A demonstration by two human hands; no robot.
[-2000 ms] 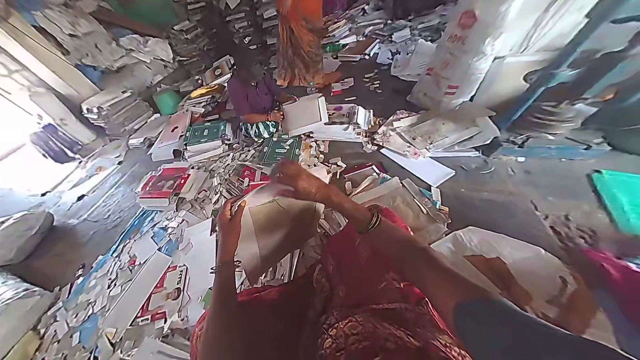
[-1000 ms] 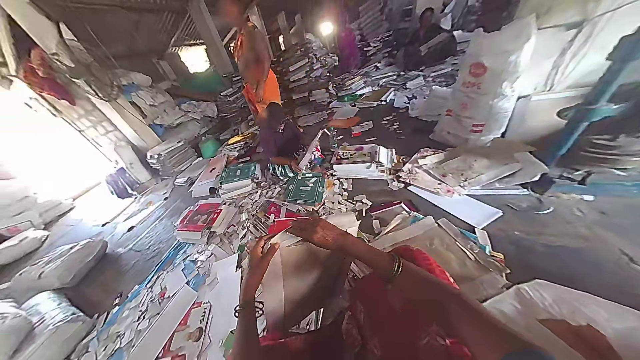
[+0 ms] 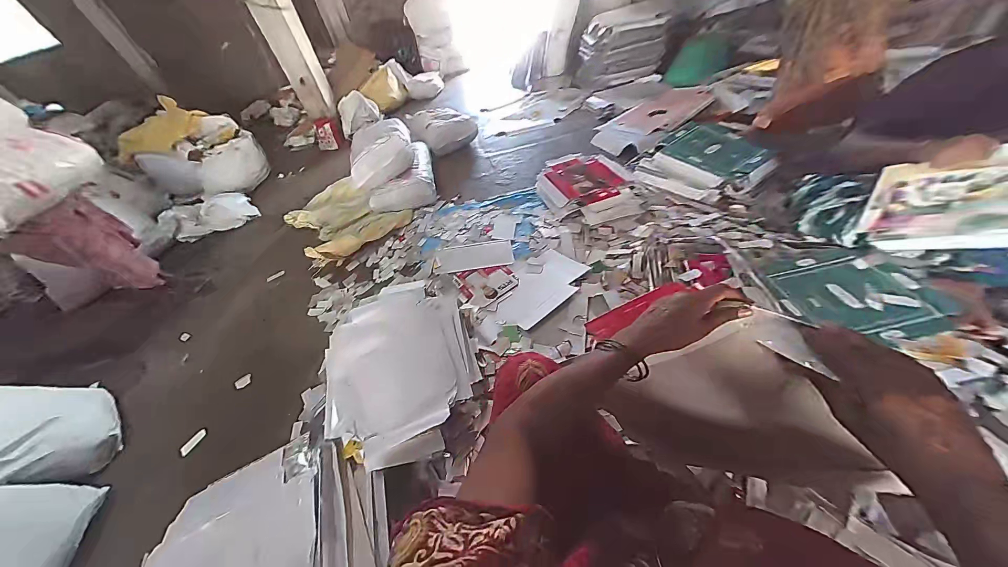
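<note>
My left hand (image 3: 689, 315), with dark bangles at the wrist, holds the upper edge of a large beige paperboard sheet (image 3: 732, 386) on my lap. My right hand (image 3: 831, 346) is at the sheet's right side, blurred, beside a pale strip (image 3: 799, 354) at its edge; its fingers are hard to make out. Beyond the left hand lies a red card (image 3: 630, 311). Green printed boards (image 3: 862, 295) lie past the right hand. A stack of white sheets (image 3: 394, 362) sits left of my knee.
Paper scraps (image 3: 378, 260) cover the floor ahead. White sacks (image 3: 394, 161) and a yellow sack (image 3: 346, 216) lie farther left. A pile of sheets (image 3: 244, 512) stands at the lower left. At the right, another person's hand (image 3: 965, 150) rests on a printed board (image 3: 937, 209).
The view has swung far to the left, bringing in more sacks and the white stack. The other person now has a colourful printed board. The beige sheet remains on my lap.
</note>
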